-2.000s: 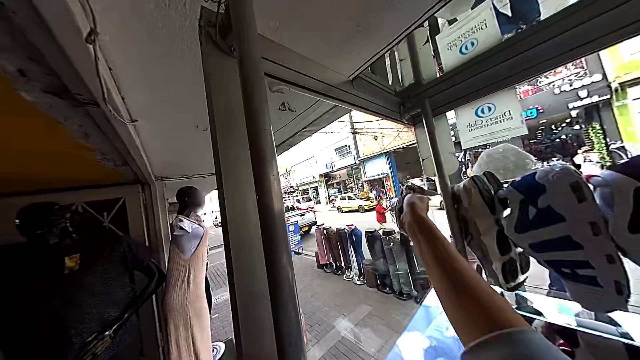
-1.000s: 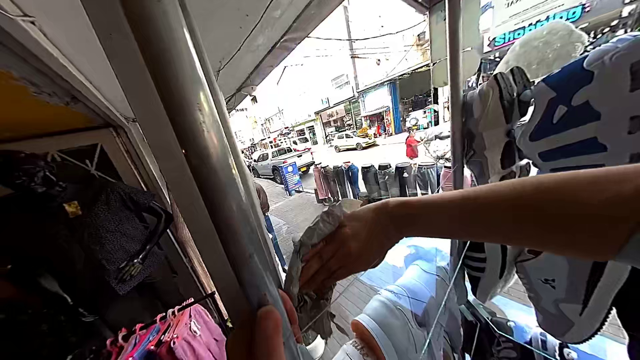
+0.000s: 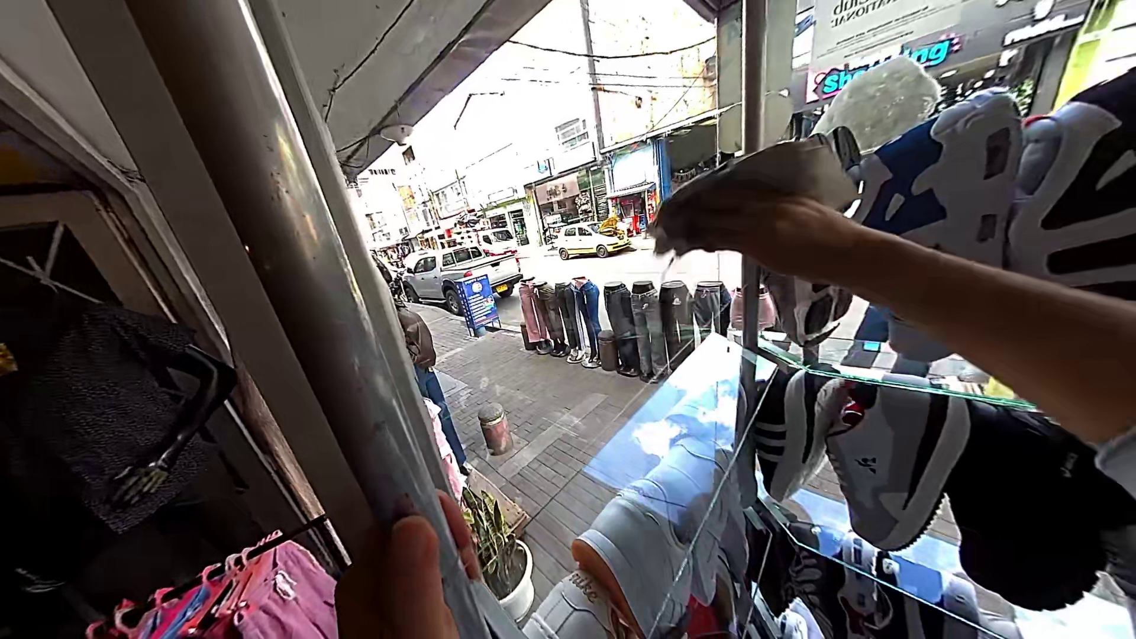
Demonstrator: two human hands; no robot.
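My right hand point(image 3: 772, 232) reaches in from the right and presses a crumpled grey-brown cloth or paper point(image 3: 754, 182), held flat under the fingers, beside the upper window pane and its slim metal upright point(image 3: 753, 80). Low in the view, my left hand point(image 3: 413, 568) grips the edge of a thick metal post point(image 3: 293, 222), with thumb and fingertips showing around it. White sneakers point(image 3: 652, 541) stand on glass shelving below my right arm. More sneakers point(image 3: 941, 177) line the upper shelf behind the forearm.
Pink garments on hangers point(image 3: 257, 590) and a dark-clothed mannequin point(image 3: 133, 408) are at the left. Beyond the glass are a potted plant point(image 3: 497, 550), a bollard point(image 3: 494, 429), mannequin legs in trousers point(image 3: 643, 328), a person, a pickup point(image 3: 461, 271) and a yellow-and-white car point(image 3: 590, 240).
My right hand has moved up and right with the cloth or paper, from low beside the post a second ago. My left hand remains at the post.
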